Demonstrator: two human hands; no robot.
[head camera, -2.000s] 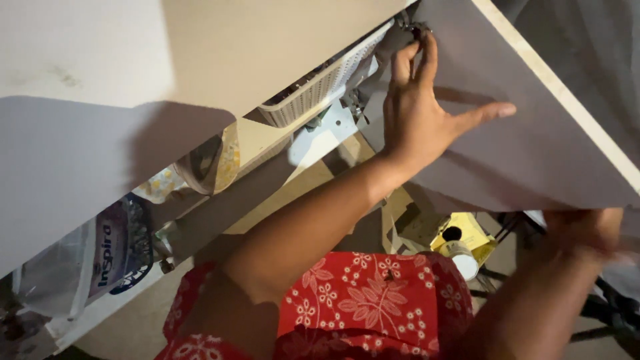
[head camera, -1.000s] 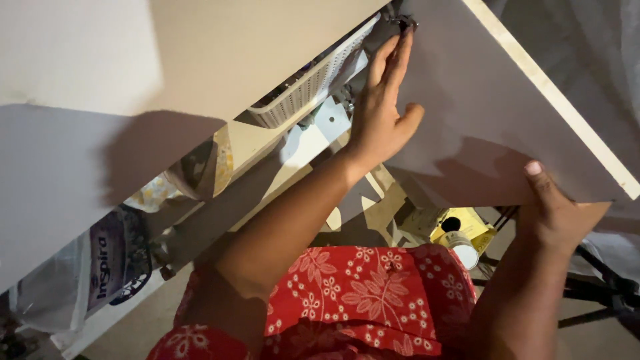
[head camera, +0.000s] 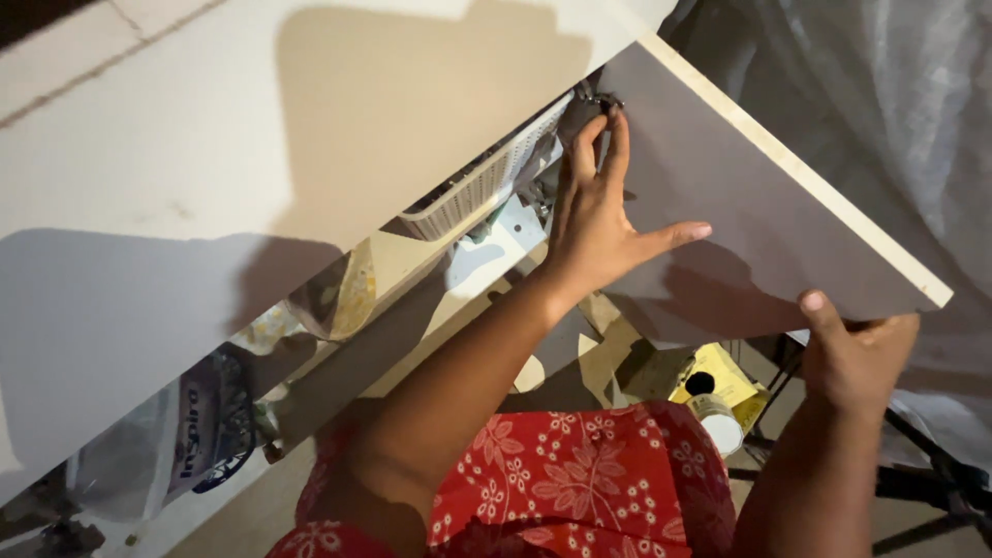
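A cabinet door panel (head camera: 721, 209) with a pale edge stands swung out from the cabinet. My left hand (head camera: 593, 209) reaches up to a metal hinge (head camera: 608, 101) near the panel's upper inner corner, fingertips at the hinge and thumb spread against the panel's face. Whether the fingers grip anything there is hidden. With its thumb on the face and its fingers behind, my right hand (head camera: 860, 349) holds the panel's lower edge near the outer corner. A second metal hinge (head camera: 535, 194) shows inside the cabinet, beside a white plastic basket (head camera: 480, 190).
The broad white cabinet top (head camera: 232, 132) fills the upper left. A patterned bag (head camera: 353, 294) and a plastic container (head camera: 132, 457) sit on the shelves below. Under the panel are a yellow box (head camera: 721, 376), a white-lidded jar (head camera: 721, 430) and black metal legs (head camera: 930, 473).
My left thumb has spread out over the panel since one second ago, while its fingertips remain by the hinge. My right hand still holds the lower edge. The view has shifted.
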